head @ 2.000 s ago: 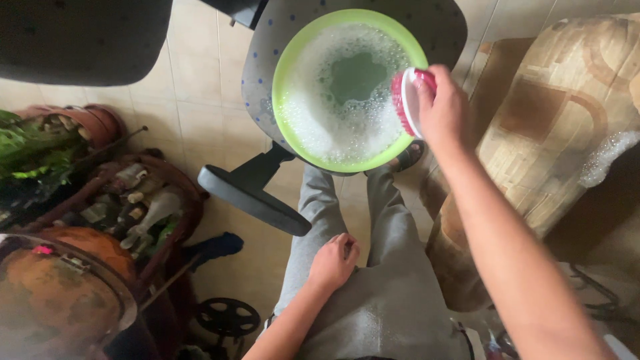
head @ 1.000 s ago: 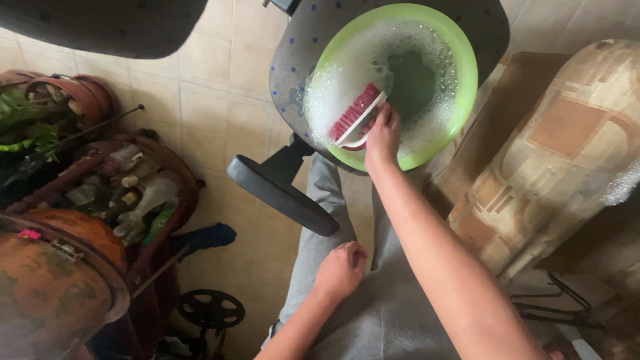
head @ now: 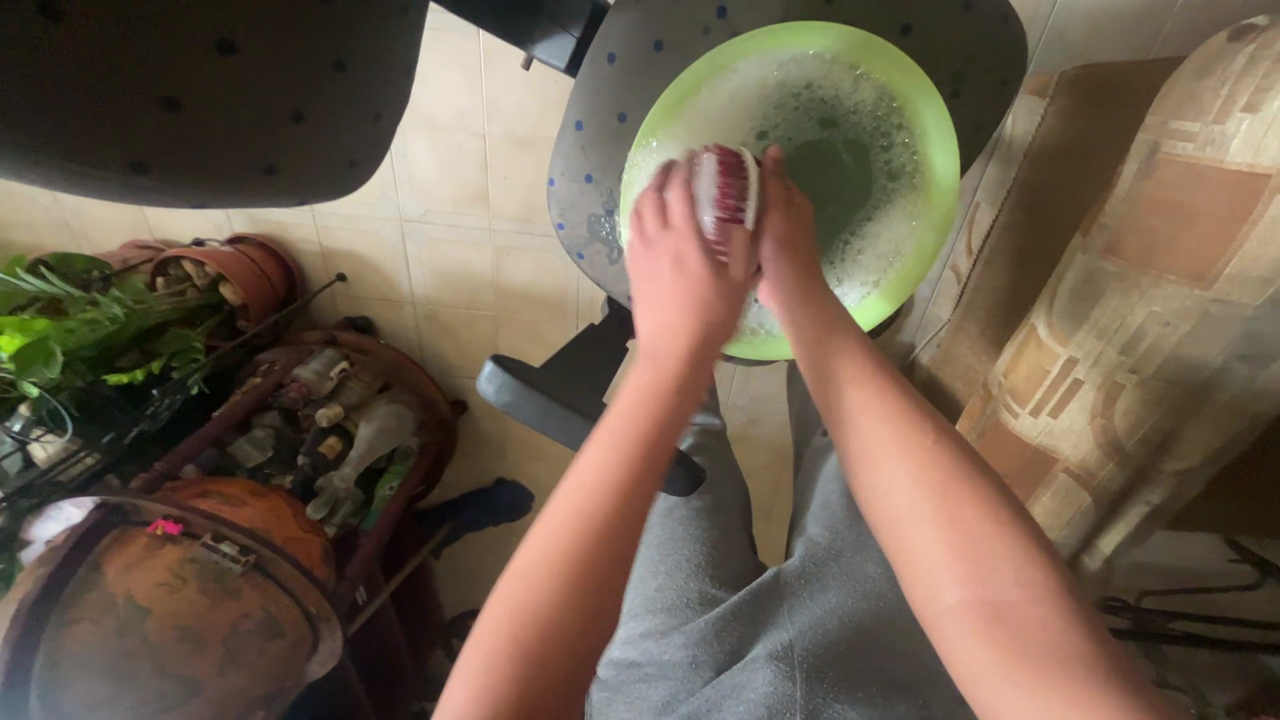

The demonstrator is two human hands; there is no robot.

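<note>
A green plastic basin of soapy water rests on the dotted seat of an office chair. Over its left part I hold a scrub brush with red bristles and a white body. My right hand grips the brush from the right. My left hand is against the brush's bristle side, fingers up along it; whether it grips or only touches is blurred. Foam lies around the basin's inside, with darker water at the middle.
The chair's black armrest juts out below the basin. A patterned padded armrest of a sofa stands at the right. At the left are potted plants, a round tray of bottles and a glass-like dome. Another dotted chair part is at top left.
My left hand has come up from my lap to the brush over the basin. The brush, at the basin's right edge two seconds ago, is now over its left part, turned more upright.
</note>
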